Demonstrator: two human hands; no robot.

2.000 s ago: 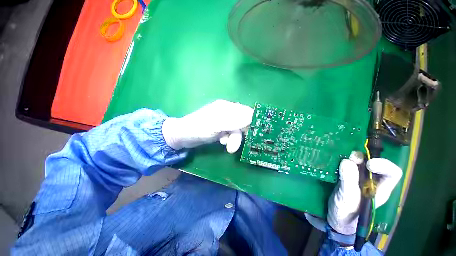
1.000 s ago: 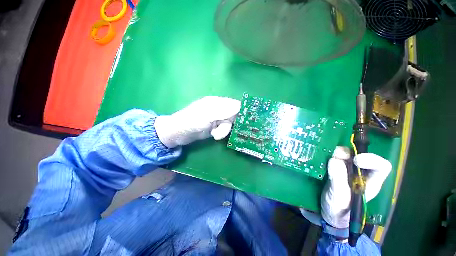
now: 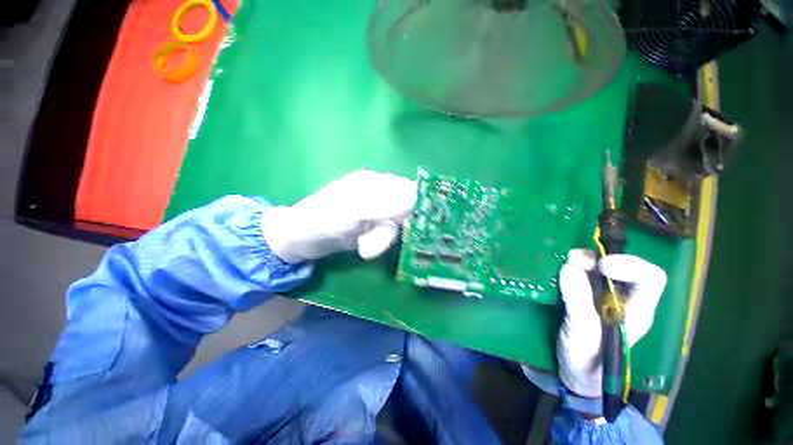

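A green circuit board with small silvery joints is held above the green mat, slightly blurred. My left hand, in a white glove, grips its left edge between thumb and fingers. My right hand, also in a white glove, is at the board's lower right corner and holds a soldering iron with a dark handle and yellow-green wire. The iron's tip points up, to the right of the board and apart from it. Whether my right fingertips also pinch the board is hard to tell.
A clear round hood hangs over the back of the mat. The iron stand with a yellow-brown sponge is at the right, a black fan behind it. Two yellow rings lie on the red surface at the left.
The board has tilted and its bright glare is gone. The right hand and iron have shifted slightly left. The whole view moved a little between the earlier frames.
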